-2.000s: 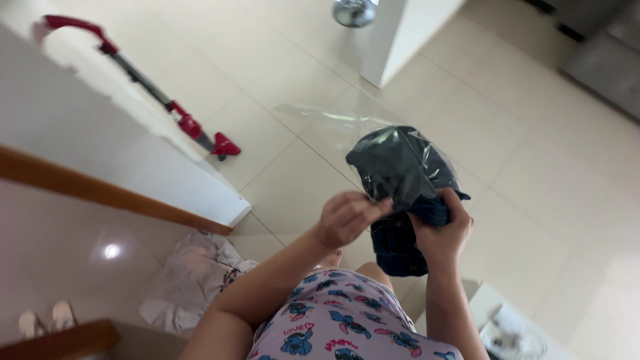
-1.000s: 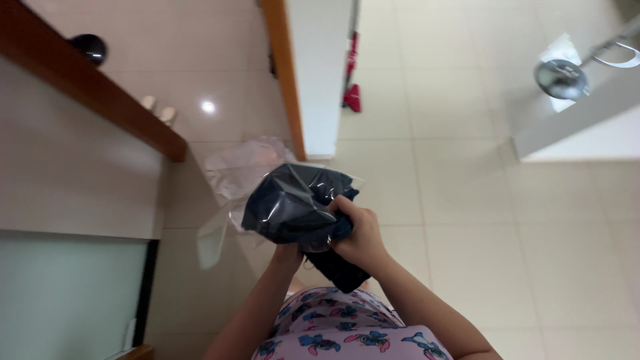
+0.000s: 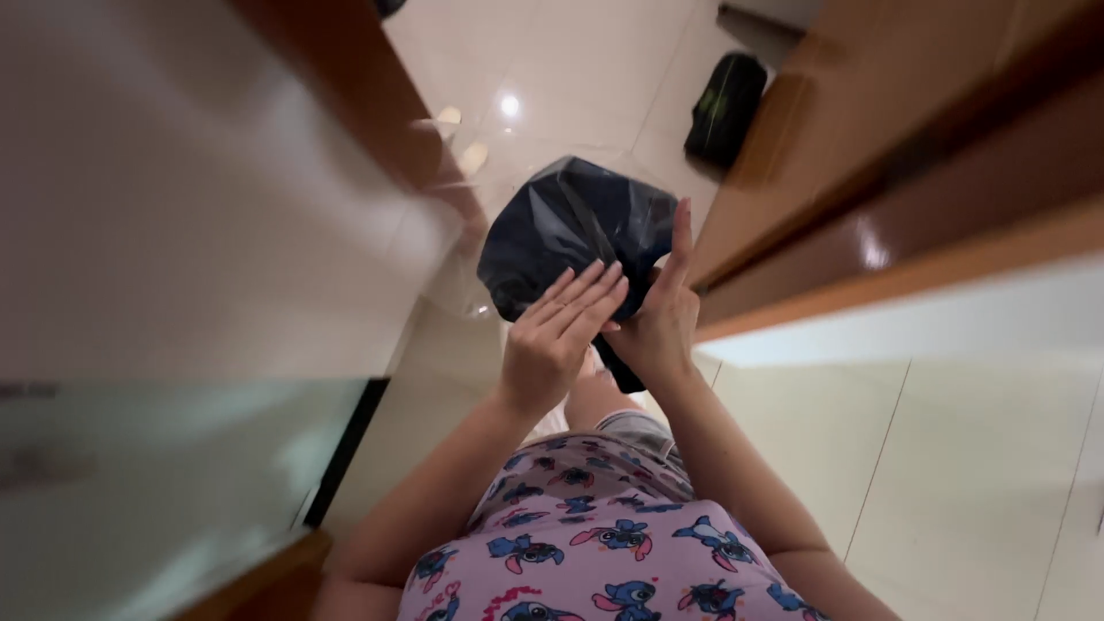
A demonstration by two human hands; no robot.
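Note:
A dark bundle, likely cloth, in a clear plastic bag (image 3: 552, 228) is held out in front of my body. My left hand (image 3: 561, 332) lies flat on the near side of the bag, its fingers extended and close together. At the bundle's right side, my right hand (image 3: 664, 319) grips it from below, index finger or thumb raised along the edge. Part of the dark bundle hangs beneath the hands, between the wrists. Loose clear plastic spreads out beyond the bundle's far and left sides.
A wooden door frame (image 3: 862, 250) runs along the right, with a white wall end beside it. A dark rolled item (image 3: 727, 110) lies on the tiled floor beyond. Pale slippers (image 3: 473, 158) are near the left wooden frame. A white panel (image 3: 216, 216) stands at left.
The view has turned strongly toward the doorway. My left hand, mostly hidden under the bundle a second ago, now rests on top of the bag. The right hand still holds the bundle.

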